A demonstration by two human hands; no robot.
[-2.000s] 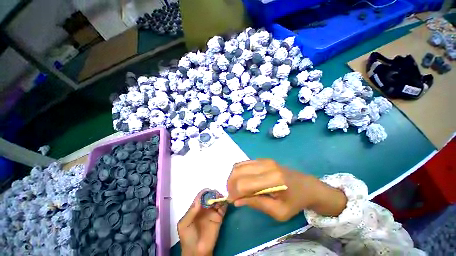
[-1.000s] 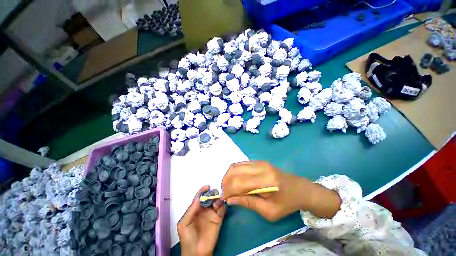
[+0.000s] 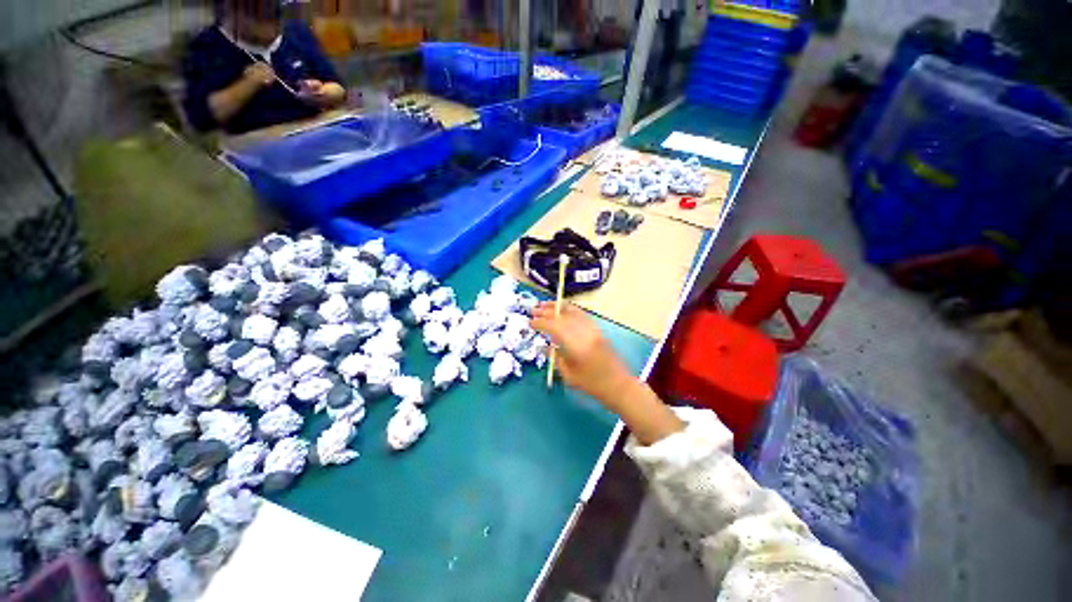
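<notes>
My right hand [image 3: 584,353] is stretched forward over the green bench, at the right edge of the smaller group of white ruffled pieces [image 3: 494,323]. It holds a thin pale yellow rod [image 3: 561,282], upright between the fingers. Whether its fingertips touch a white piece cannot be told. My left hand is out of the picture. A large heap of white ruffled pieces with dark grey cups [image 3: 270,341] lies at the left. The white sheet [image 3: 294,559] is at the bottom, and a corner of the pink tray [image 3: 59,584] shows at the lower left.
A black item [image 3: 567,261] lies on the cardboard sheet [image 3: 647,265]. Blue bins [image 3: 470,212] stand behind the heap. Another person [image 3: 253,77] sits opposite. Red stools [image 3: 723,365] and a plastic-lined blue crate of pieces [image 3: 829,465] stand right of the bench edge [image 3: 635,406].
The view has swung to the right. My right hand has moved from my left hand and the grey cup to the smaller group, still with the rod. My left hand has left the picture.
</notes>
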